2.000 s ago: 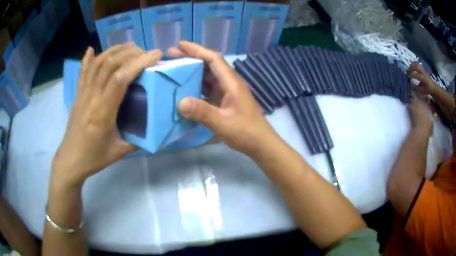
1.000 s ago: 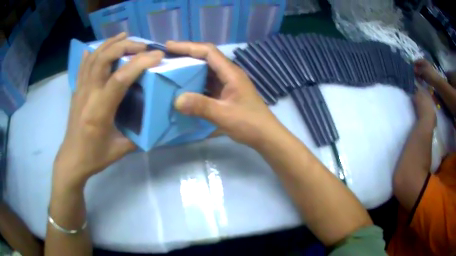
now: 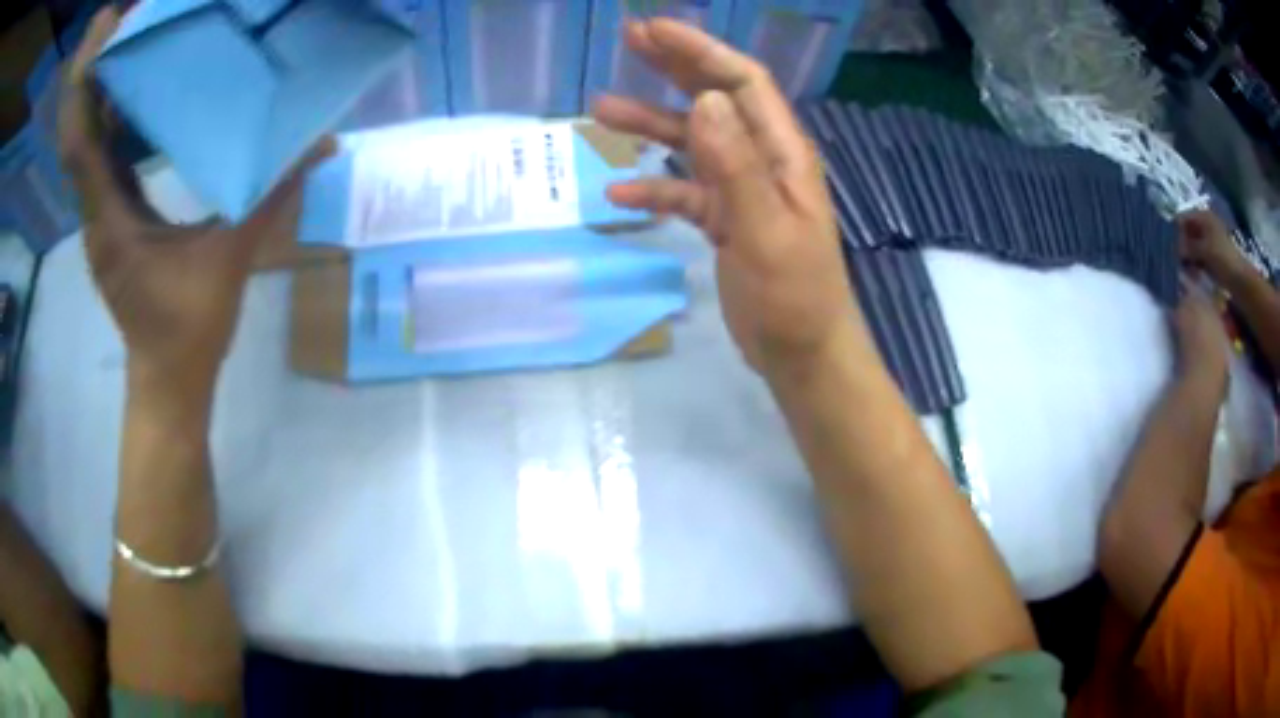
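My left hand (image 3: 176, 267) holds an erected light blue carton (image 3: 232, 91) up at the top left, its closed bottom flaps facing me. The carton is partly cut off by the top edge. My right hand (image 3: 744, 204) is raised, empty, fingers apart, right of the flat blank. A flat carton blank (image 3: 491, 302) lies on the white padded sheet, printed in light blue and white, with brown tabs at its ends. Its left part is partly hidden by my left hand.
Upright blue cartons (image 3: 520, 56) stand in a row behind. Slim dark units (image 3: 983, 190) lie fanned at the right, several in a lower group. Beyond are white thin parts (image 3: 1109, 133) and clear plastic (image 3: 1039, 56). Another person's arm (image 3: 1158, 435) is at the right edge.
My left hand has moved up and left with the carton. My right hand has let go of it and moved right. The flat blank is now uncovered.
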